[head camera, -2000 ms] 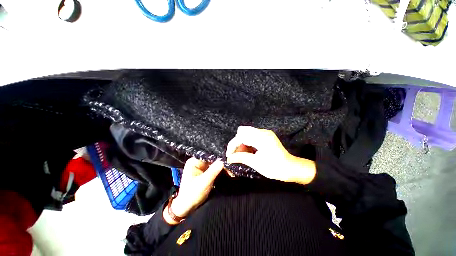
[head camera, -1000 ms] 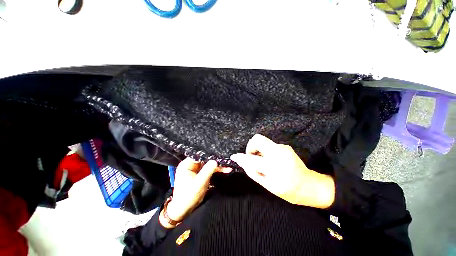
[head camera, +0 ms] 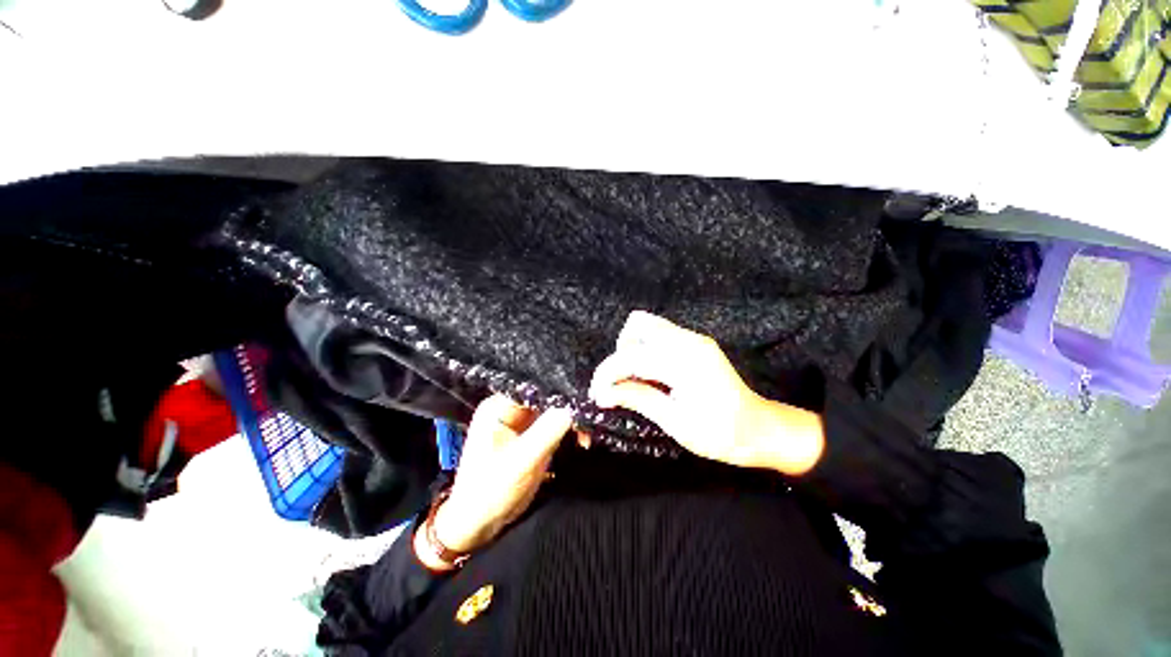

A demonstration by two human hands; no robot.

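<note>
A dark speckled tweed garment lies across my lap below the table edge. A black braid trim with white flecks runs along its edge from upper left to my hands. Smooth dark lining shows under the trim. My left hand pinches the trimmed edge between thumb and fingers. My right hand is just right of it, its fingers curled together at the trim. No needle or thread can be made out.
The white table holds blue-handled scissors, cut off at the top, and a yellow-and-black striped item. A purple stool stands right. A blue basket with dark cloth is lower left, beside a person's red clothing.
My right hand has moved up and slightly left from its lower position one second ago. My left hand stays at the trim. The view has shifted slightly, and the scissors sit nearer the top edge.
</note>
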